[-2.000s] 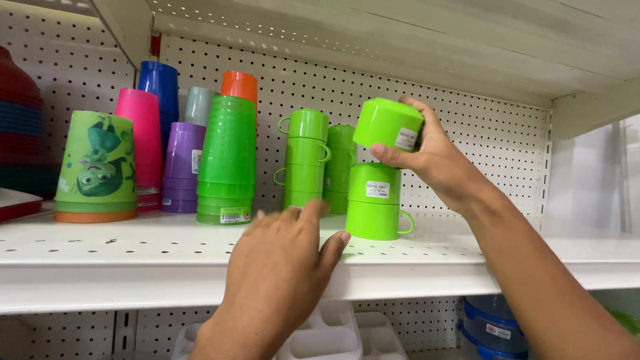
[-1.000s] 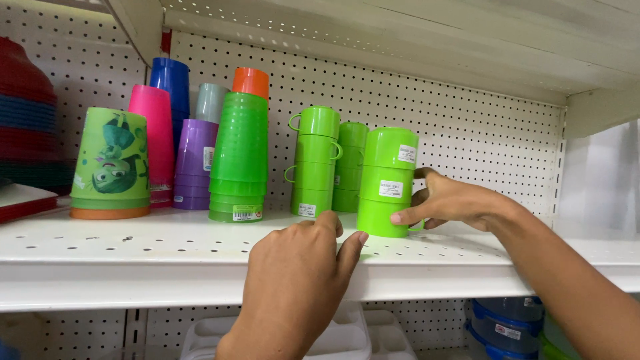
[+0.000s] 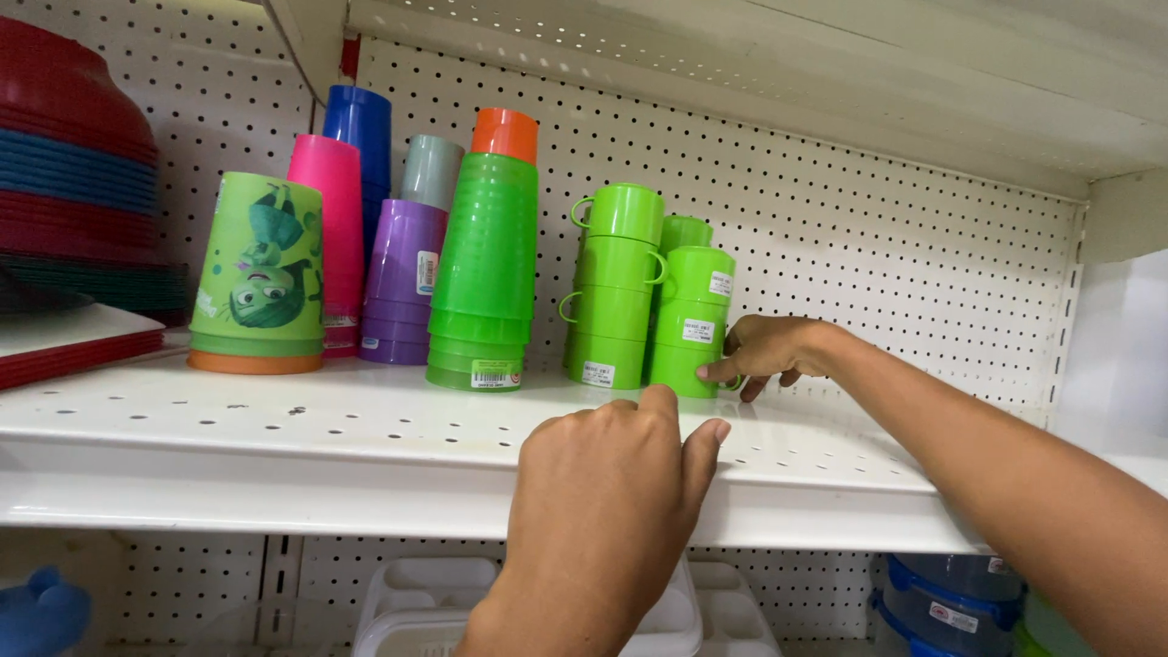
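My right hand [image 3: 771,354] is at the right side of the front stack of green plastic mugs [image 3: 691,319], thumb and fingers around the lowest mug near its handle. The stack stands upright on the white shelf and bears small labels. Just left of it is a taller stack of green mugs [image 3: 613,287] with handles on both sides; part of another green stack [image 3: 684,231] shows behind. My left hand [image 3: 607,474] rests at the shelf's front edge before the mugs, holding nothing, thumb apart from the bent fingers, whose tips are partly hidden.
Left of the mugs stand stacks of green tumblers [image 3: 484,246], purple cups [image 3: 401,274], pink cups [image 3: 326,228] and a cartoon-printed green cup [image 3: 260,255]. Stacked bowls [image 3: 73,164] are at the far left. The white shelf's raised front edge [image 3: 274,484] runs across. White trays [image 3: 429,584] and blue-rimmed containers [image 3: 954,593] sit below.
Two seconds ago my right hand held a green mug tilted above the front stack; that mug now tops the stack. The hand has moved down, and the stack now stands closer to the left one.
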